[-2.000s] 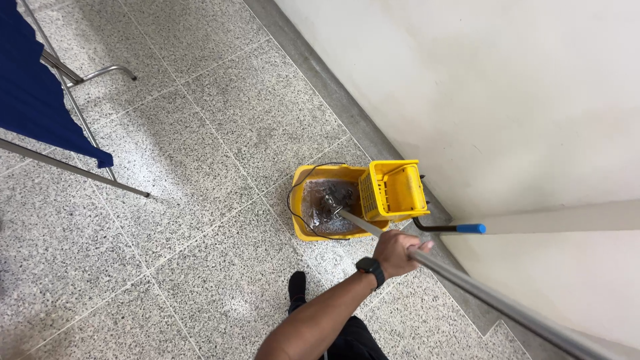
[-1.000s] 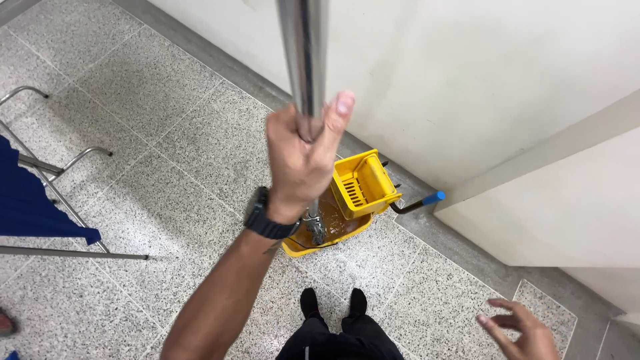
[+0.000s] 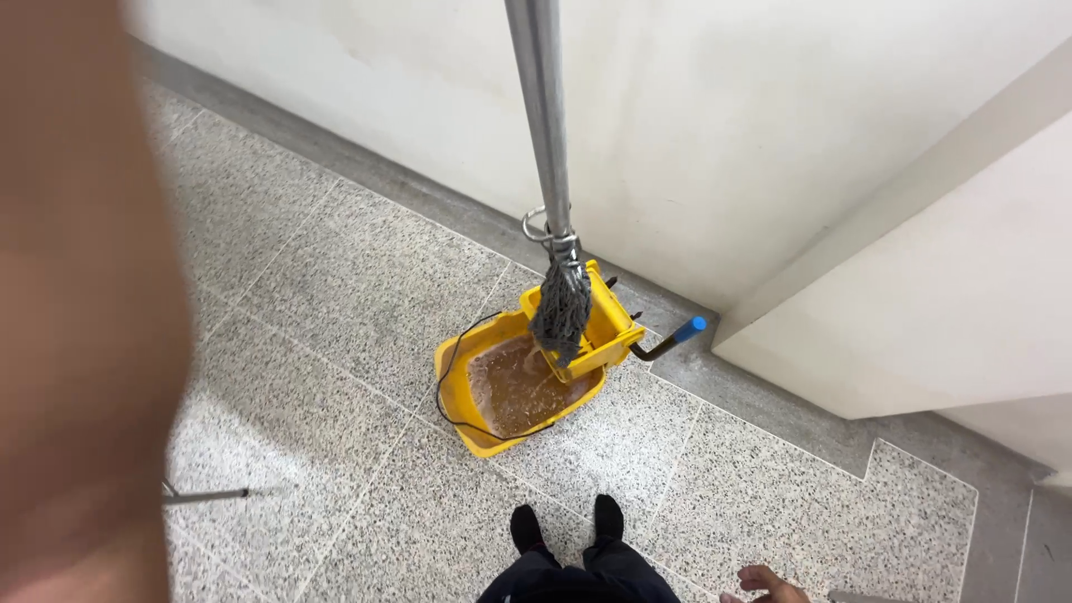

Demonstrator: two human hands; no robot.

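A mop with a metal handle (image 3: 544,117) and wet grey strands (image 3: 563,310) hangs over the yellow wringer (image 3: 615,318), water streaming from it. The wringer sits on the right end of a yellow mop bucket (image 3: 448,377) holding brown, foamy water (image 3: 515,389). My left forearm fills the left side, blurred and close; its hand is outside the picture, as is the top of the handle. At the bottom edge, my right hand (image 3: 766,586) shows only partly, its fingers apart with nothing visible between them.
A white wall (image 3: 402,84) with a grey base strip runs behind the bucket, and a wall corner juts out at right. The wringer's lever has a blue grip (image 3: 692,328). A metal stand leg (image 3: 209,496) rests on the speckled floor (image 3: 352,402) at left. My feet are below the bucket.
The mop head has risen out of the bucket's water to over the wringer. My left hand, earlier around the handle, has gone out of view. My right hand is lower in the picture.
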